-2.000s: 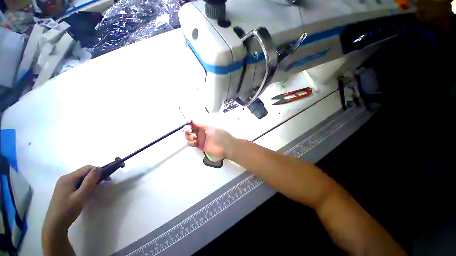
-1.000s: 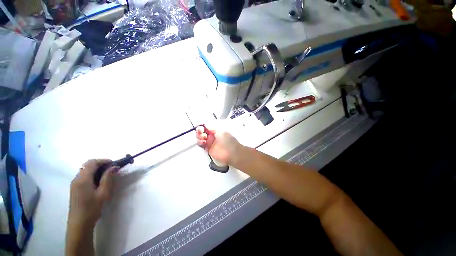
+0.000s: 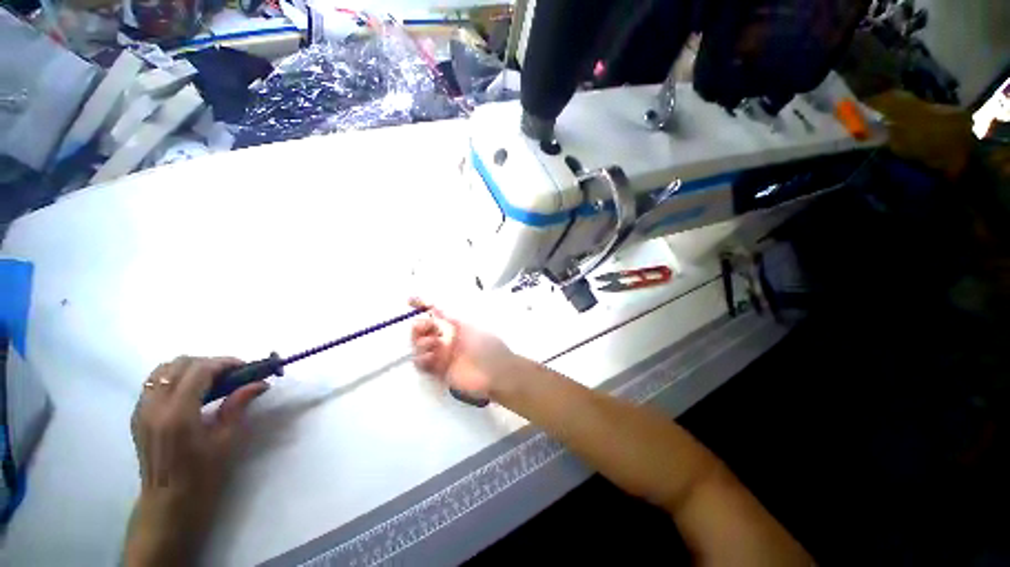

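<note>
My left hand [image 3: 194, 415] is closed round the dark handle of a long screwdriver [image 3: 349, 337], held above the white table. Its thin shaft points up and right to my right hand [image 3: 454, 349], whose fingers are curled at the tip. Whether they hold the tip or a tiny part there is too small to tell. A dark oval-ended object [image 3: 469, 398] shows just under my right hand. The white sewing machine head [image 3: 532, 216] with a blue stripe stands beyond and right of my right hand.
Red-handled thread snips [image 3: 635, 278] lie under the machine arm. A printed ruler scale [image 3: 443, 495] runs along the table's front edge. Crinkled clear plastic [image 3: 354, 89] and pale scraps [image 3: 150, 116] are heaped behind the table. Small dark fittings [image 3: 748, 286] are at the right.
The view has shifted, showing more behind the machine. Both hands keep about the same pose, with the screwdriver still between them; the thin pale line by its tip is no longer clear.
</note>
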